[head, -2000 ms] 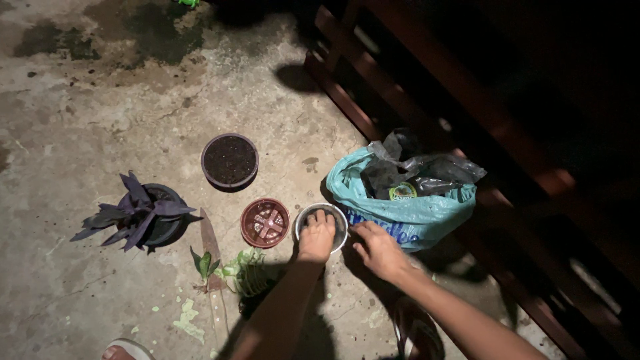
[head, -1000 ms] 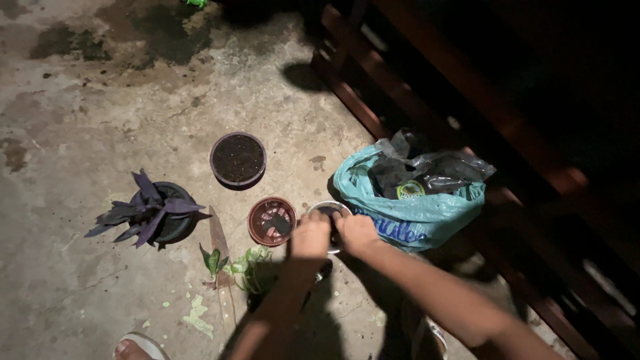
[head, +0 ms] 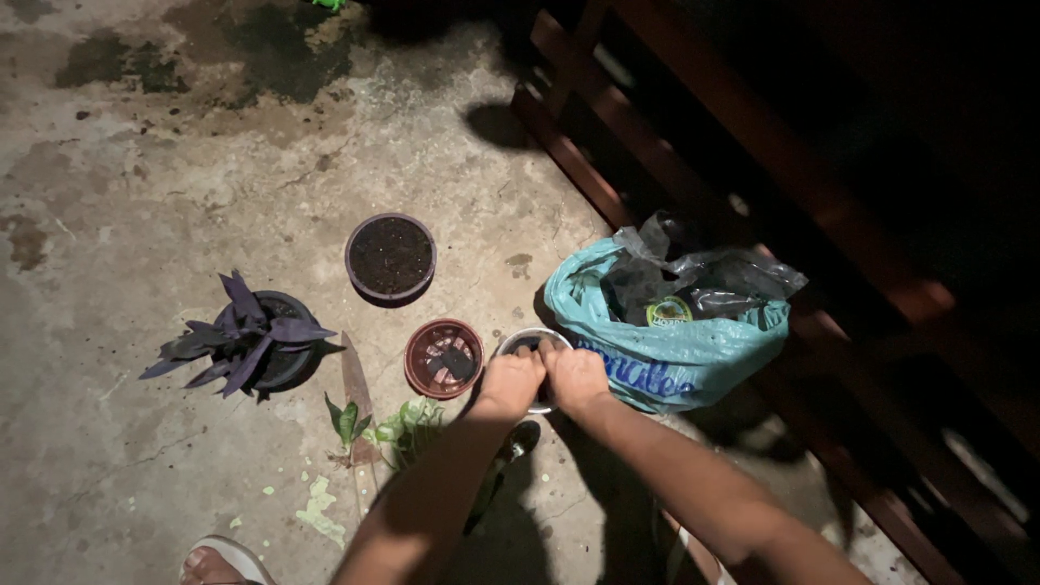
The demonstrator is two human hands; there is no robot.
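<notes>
My left hand (head: 513, 379) and my right hand (head: 575, 375) are close together over a white-rimmed pot (head: 539, 335), fingers bent down inside it. Dark material shows between them, but the fingertips are hidden, so I cannot tell what they grip. Just left of the pot, a reddish-brown plastic pot (head: 413, 362) has a dark piece (head: 453, 364) on its slotted bottom. A pot of dark soil (head: 391, 256) stands farther up. To the right is a turquoise plastic bag (head: 674, 366) with a dark plastic bag inside.
A purple-leaved plant (head: 244, 333) in a black pot stands at left. A small green seedling (head: 348, 422) and a leafy green plant (head: 410, 426) lie near my left forearm. Reddish slatted furniture (head: 577, 158) borders the right side. A sandaled foot (head: 213, 565) is at bottom left.
My right hand has moved left from beside the bag to the white-rimmed pot, joining my left hand. A dark piece now lies in the reddish-brown pot, which showed none two seconds ago.
</notes>
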